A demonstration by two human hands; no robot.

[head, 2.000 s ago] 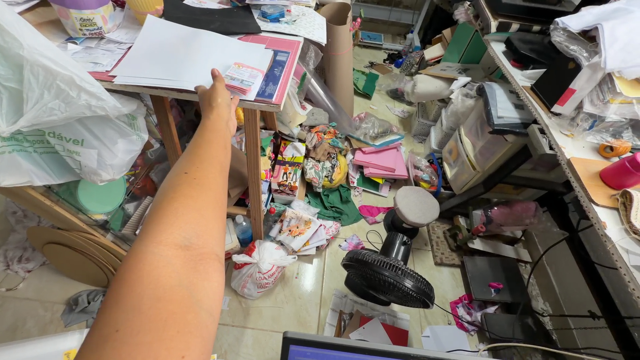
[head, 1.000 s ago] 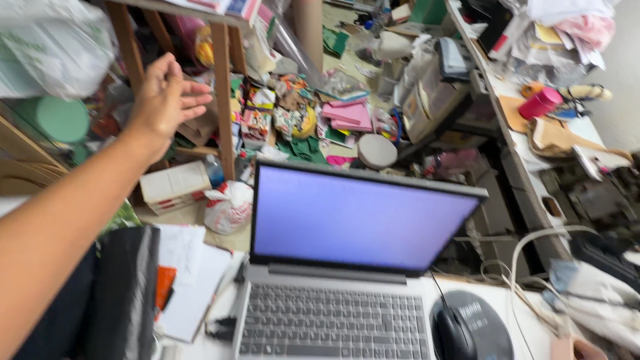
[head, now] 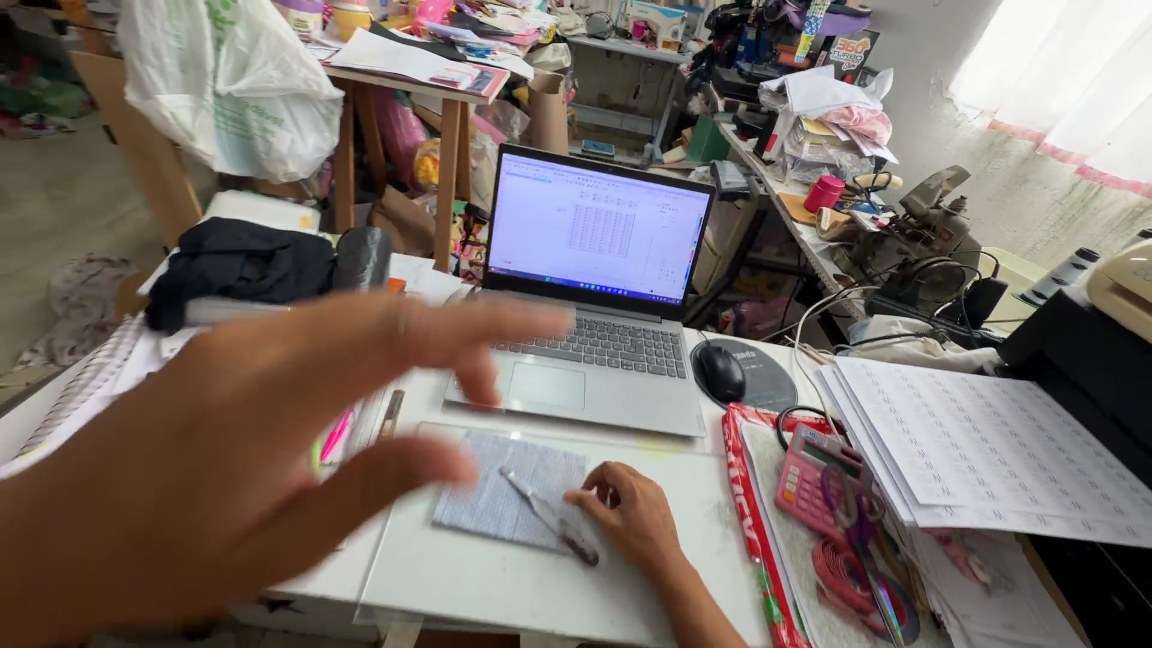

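My left hand [head: 297, 423], large and blurred near the camera, is raised over the desk with thumb and fingers apart and nothing between them. Lower and to its right, my right hand [head: 630, 513] rests on the white desk top with curled fingers; whether it holds something small I cannot tell. Just left of those fingers, a slim metal hand tool [head: 546, 513] with a dark end lies across a folded grey-blue cloth [head: 477, 517]. Behind both stands an open laptop [head: 598, 238] with its screen lit. A black mouse [head: 719, 372] sits on a round mouse pad [head: 765, 382].
Right of my right hand lie a pink calculator [head: 814, 481], scissors [head: 859, 522] and a stack of printed sheets [head: 972, 441]. A black cloth [head: 247, 261] and a spiral notebook [head: 85, 387] are at the left. A plastic bag [head: 234, 99] hangs beside a side table [head: 423, 81].
The view has swung toward the desk. My left hand was at the papers on the side table two seconds ago and is now away from them, over the desk. My right hand has come into clear view.
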